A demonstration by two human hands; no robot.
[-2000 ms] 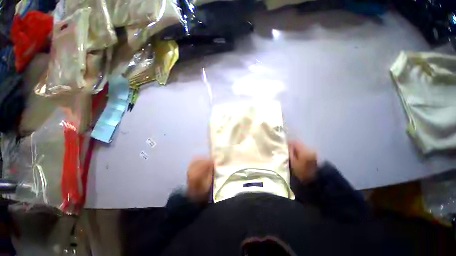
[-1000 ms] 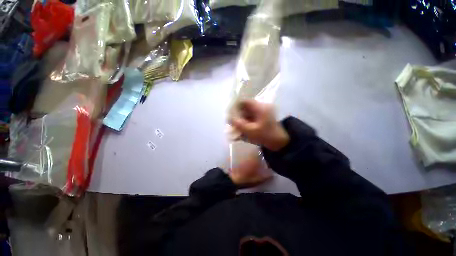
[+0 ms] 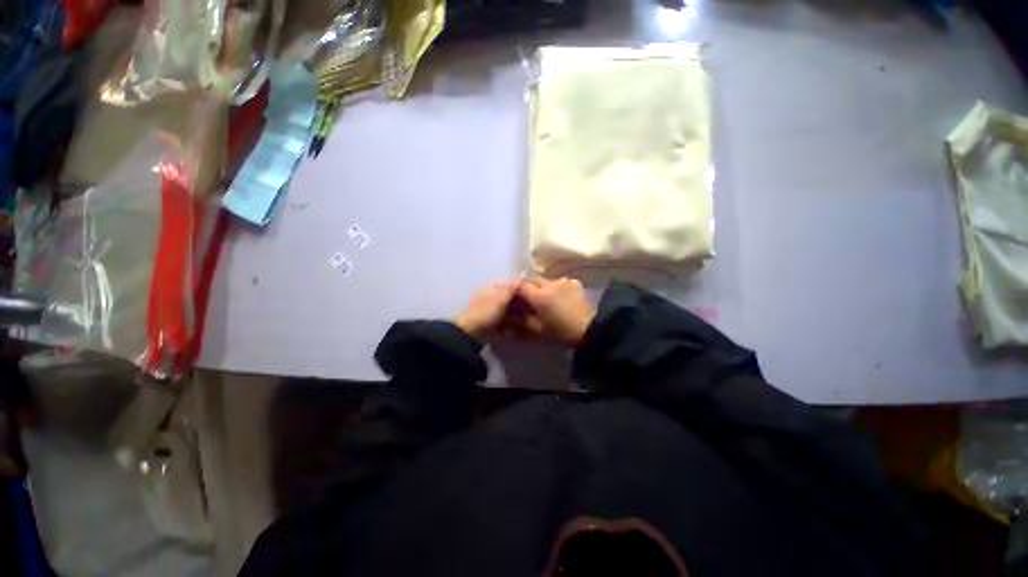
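A folded cream dress (image 3: pixel 622 158) lies flat on the table inside a clear polybag (image 3: pixel 711 231). The bag's open or flap end points towards me and carries a faint pink strip at its right. My left hand (image 3: pixel 489 310) and my right hand (image 3: pixel 559 309) meet at the bag's near left corner, below the dress. Their fingertips are together, gripping the bag's clear edge. The fingers hide just what part of the edge they hold.
Two small white stickers (image 3: pixel 349 249) lie left of the bag. A light-blue strip (image 3: pixel 274 144), yellow patterned packets (image 3: pixel 383 51) and red-edged bags (image 3: pixel 171 265) are at the left. Loose cream dresses (image 3: pixel 1001 214) lie at the right edge. Crumpled clear plastic (image 3: pixel 998 462) is below right.
The bagged dress, tilted up and blurred a second ago, now lies flat with its neckline out of sight. My hands have come together at its near left corner.
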